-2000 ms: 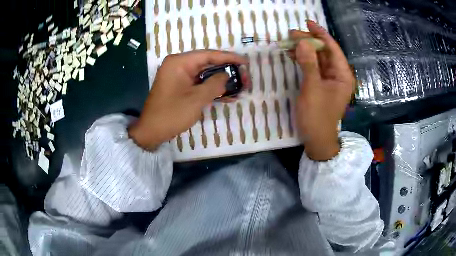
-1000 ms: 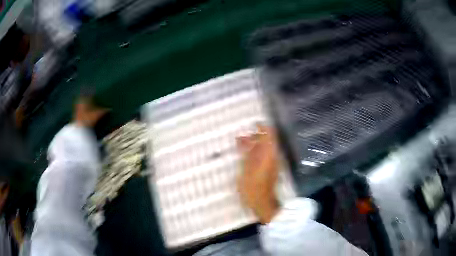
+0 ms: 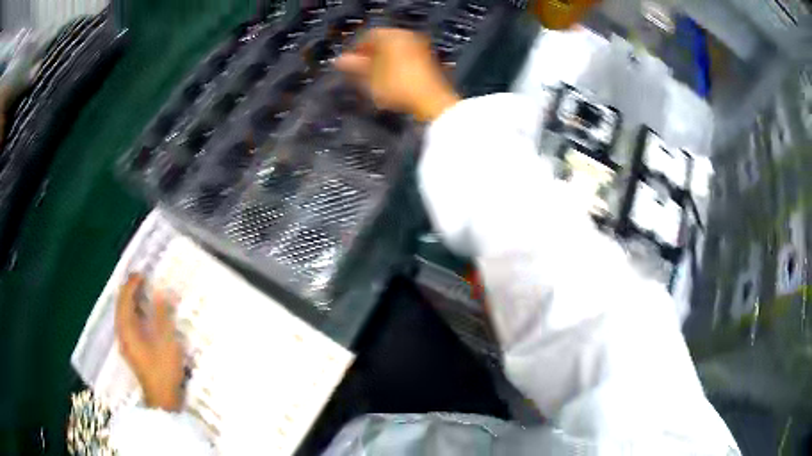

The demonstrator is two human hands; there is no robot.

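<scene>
The picture is blurred by motion. My right hand [image 3: 398,73] is over the upper part of the clear blister tray [image 3: 267,191], with its fingers towards the tray's pockets. I cannot tell whether it holds anything. My left hand [image 3: 151,343] is over the white slotted tray [image 3: 258,356] at the lower left. Its fingers are blurred and I cannot tell whether they hold anything. Some upper pockets of the blister tray look dark, and the near ones show a mesh-like texture.
The fixture machine [image 3: 572,76] stands at the right with black-and-white holding fixtures [image 3: 656,212] on it, partly behind my right sleeve. Small loose pieces [image 3: 87,423] lie at the lower left. An amber container [image 3: 563,11] is at the top. An orange connector [image 3: 475,283] shows beside my sleeve.
The view has swung to the right. My right hand has moved from the white slotted tray to the blister tray. My left hand has come back from the far left to the white tray.
</scene>
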